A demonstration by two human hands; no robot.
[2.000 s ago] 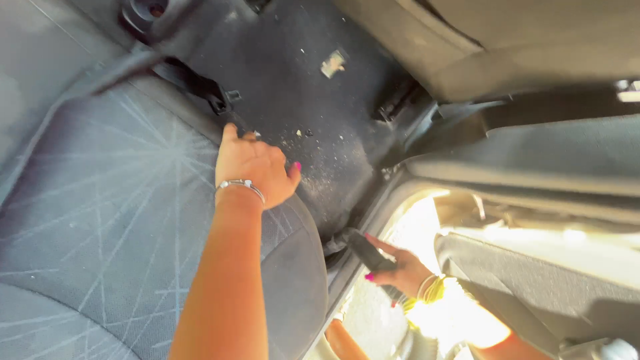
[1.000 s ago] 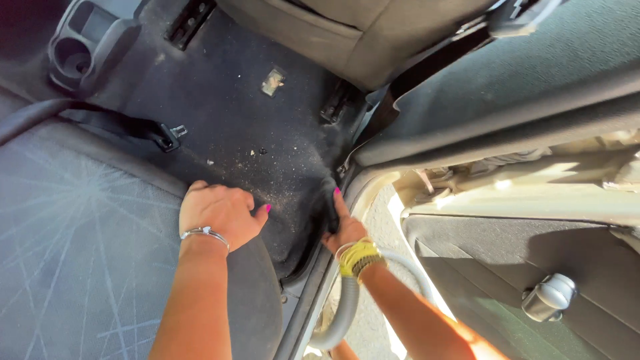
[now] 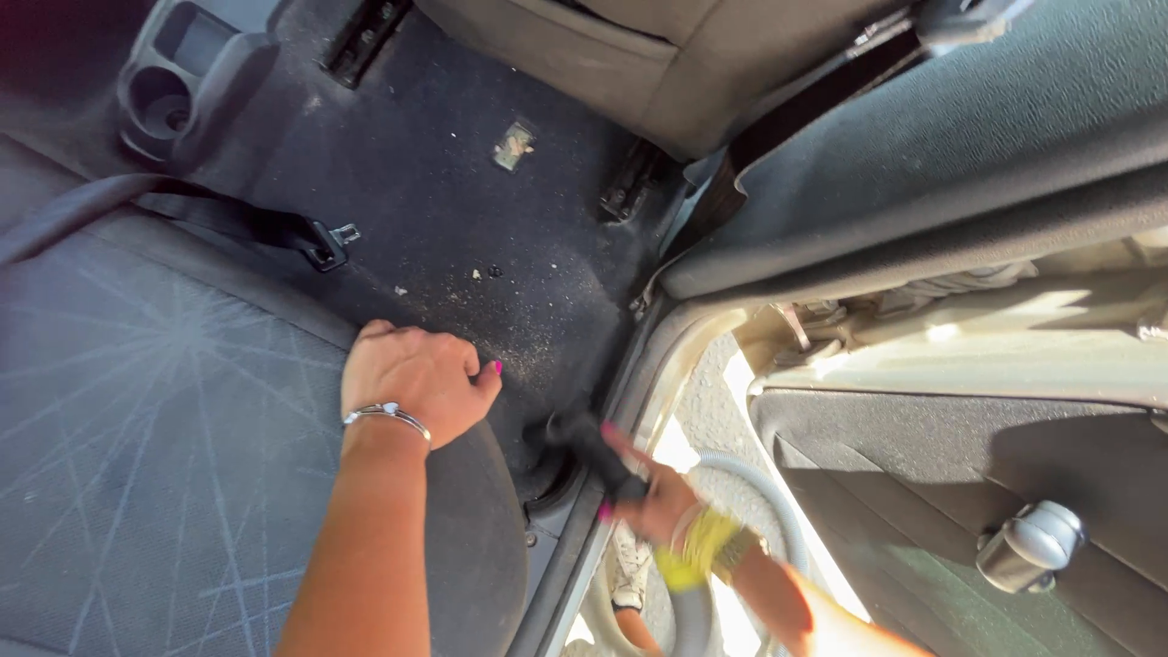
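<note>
My left hand (image 3: 415,379), with a silver bracelet at the wrist, rests on the front edge of the patterned fabric car seat (image 3: 182,392), its fingers curled over the edge. In my right hand (image 3: 652,497), which wears a yellow band, is a black vacuum nozzle (image 3: 598,456); it is blurred, and its tip lies low on the car floor by the door sill. A grey vacuum hose (image 3: 771,497) hangs outside the sill. Crumbs and sandy dirt (image 3: 520,356) are scattered on the dark floor carpet (image 3: 411,155) beyond both hands.
A seat belt buckle tongue (image 3: 333,242) lies over the seat edge. Farther up are a cup holder (image 3: 160,105), seat rails (image 3: 630,182) and a small littered patch (image 3: 514,146) on the carpet. The open car door (image 3: 912,484) stands at right. A shoe (image 3: 630,566) shows below the sill.
The view has shifted. My right hand has moved with the nozzle, which now reaches the floor by the sill. My left hand stays at the seat edge, its fingers more curled than two seconds ago.
</note>
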